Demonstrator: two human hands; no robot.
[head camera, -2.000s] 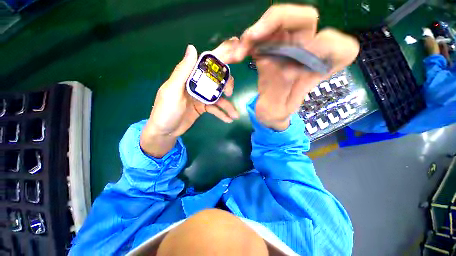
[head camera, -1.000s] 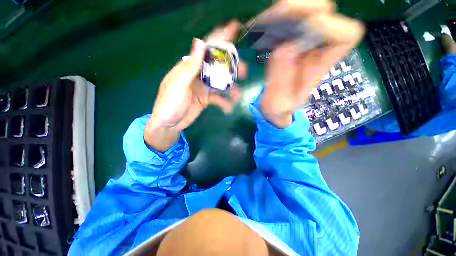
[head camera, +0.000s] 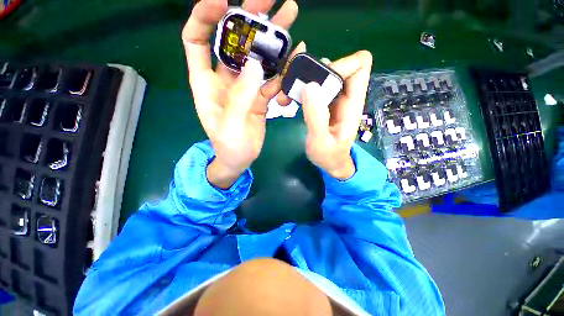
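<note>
My left hand (head camera: 230, 102) holds an open watch housing (head camera: 268, 44) with a white rim, gold-yellow parts and a silver-grey block inside; the thumb lies over its lower edge. My right hand (head camera: 337, 117) holds a display module (head camera: 297, 73), a dark rounded square with a white patch, its thumb over the patch. The module is beside the housing's lower right edge. Whether a flex strip joins them cannot be told.
A black tray (head camera: 86, 148) with housings in square pockets is at left. A clear blister tray (head camera: 473, 182) with dark, white-marked parts is at right, a second black tray (head camera: 516, 142) beyond. White paper (head camera: 281, 110) and small loose parts (head camera: 365, 128) lie mid-bench.
The housing has turned and moved up and left. My right hand has come down and in beside it, and the module now shows clearly. White paper and loose parts have come into view.
</note>
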